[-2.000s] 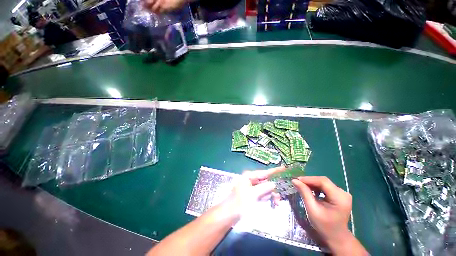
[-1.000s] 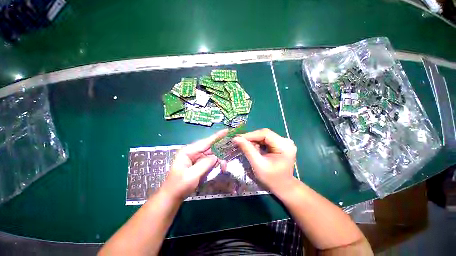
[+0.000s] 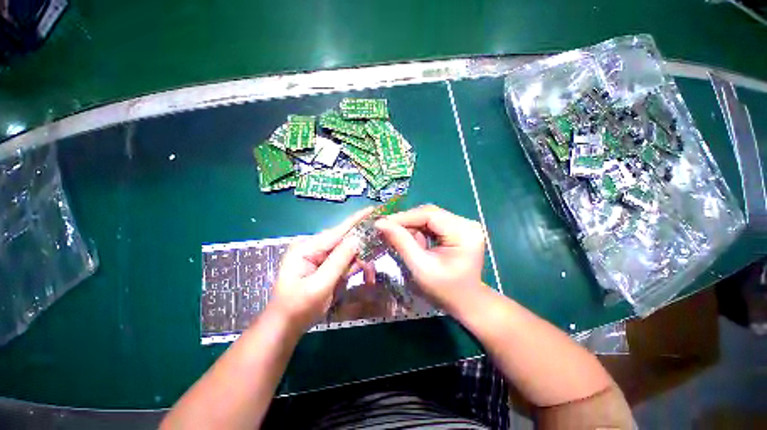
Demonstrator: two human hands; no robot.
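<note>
My left hand holds a small circuit board between thumb and fingers, above the sheet. My right hand touches the board's upper right part with thumb and index fingertip; whether a small piece is between them is too small to tell. A narrow greenish edge sticks up past the fingertips. The wide adhesive sheet lies under both hands, with rows of dark marked cells at left and glare in the middle. The board pile, loose green boards, lies just beyond the hands.
A clear plastic bag with many small boards on it lies at right. Narrow grey strips lie at far right. A clear blister tray is at far left. A pale rail crosses beyond the pile. A brown carton stands below right.
The view has tilted down and turned from the first frame, then shifted slightly. Both hands remain together at the board; the left fingers have closed in more around it.
</note>
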